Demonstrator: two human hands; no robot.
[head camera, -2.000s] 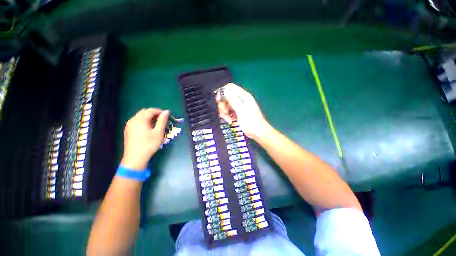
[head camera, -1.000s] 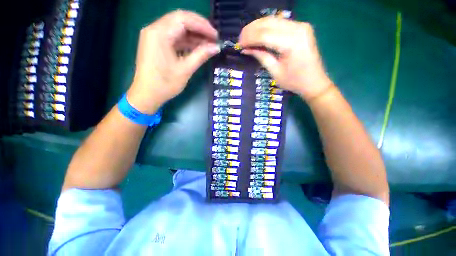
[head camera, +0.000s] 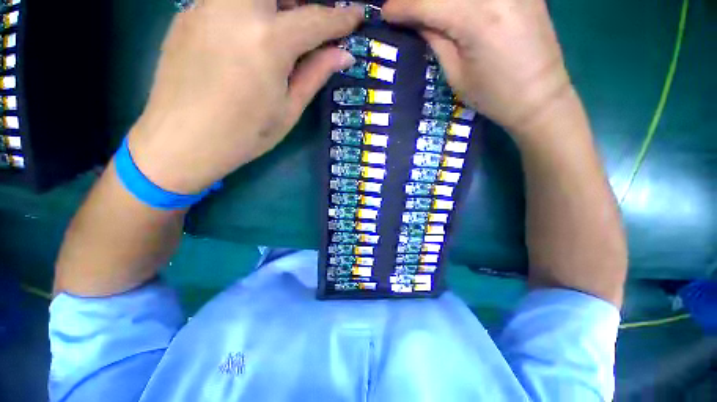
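Observation:
The black slotted tray (head camera: 397,169) lies lengthwise in front of me, its far end cut off or hidden. Two columns of green circuit boards (head camera: 363,96) with yellow bands and white ends lie crosswise in it. My left hand (head camera: 236,82) is over the tray's left edge, thumb and index finger apart, the index tip by a small board piece (head camera: 373,12). Its other fingers are hidden or cut off by the top edge. My right hand (head camera: 499,59) is over the right column, its fingertips closed at that piece, close to the top edge, and hides some boards.
Another black tray (head camera: 55,102) with a column of boards (head camera: 9,81) is at the far left. A small pale item (head camera: 185,5) shows at the top edge beside my left hand. A yellow-green line (head camera: 667,94) runs along the green mat (head camera: 605,86) at the right.
The view has shifted, so both hands and the tray appear larger and higher, with the far end out of frame. My left thumb has moved away from the index finger since the last frame.

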